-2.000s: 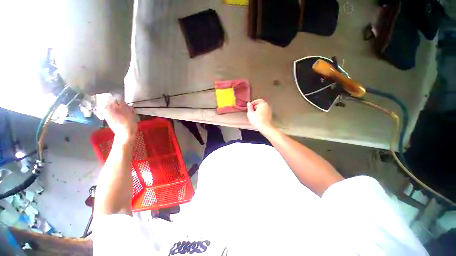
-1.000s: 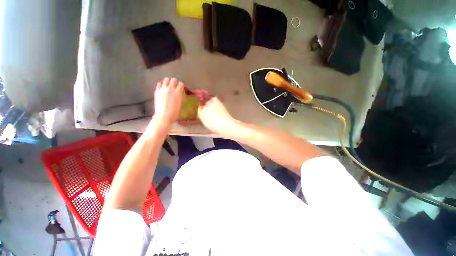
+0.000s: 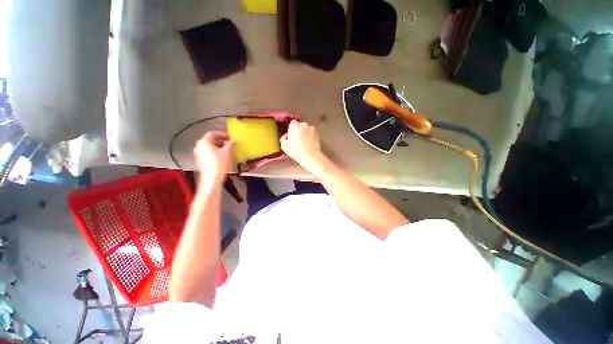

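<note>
The yellow template (image 3: 253, 140) lies near the table's front edge, with pink-red and dark edges of the pocket piece (image 3: 272, 160) showing along its top, right and bottom. My left hand (image 3: 214, 153) is at the template's left edge, fingers bent with the thumb close to them; its exact hold is unclear. My right hand (image 3: 300, 141) pinches the piece's dark and pink edge at the right. The dark cord (image 3: 173, 138) runs in a slack loop to the left of the template.
The steam iron (image 3: 382, 117) stands right of my hands, its hose (image 3: 478, 144) running right. A dark pocket piece (image 3: 215, 50), pocket stacks (image 3: 316, 33) and a yellow sheet (image 3: 259, 6) lie farther back. A red basket (image 3: 132, 232) is below the table's left edge.
The cord was taut to my left hand, then slack. My left hand has come from far left to the template. More of the yellow template now shows, with the piece's edges opened out.
</note>
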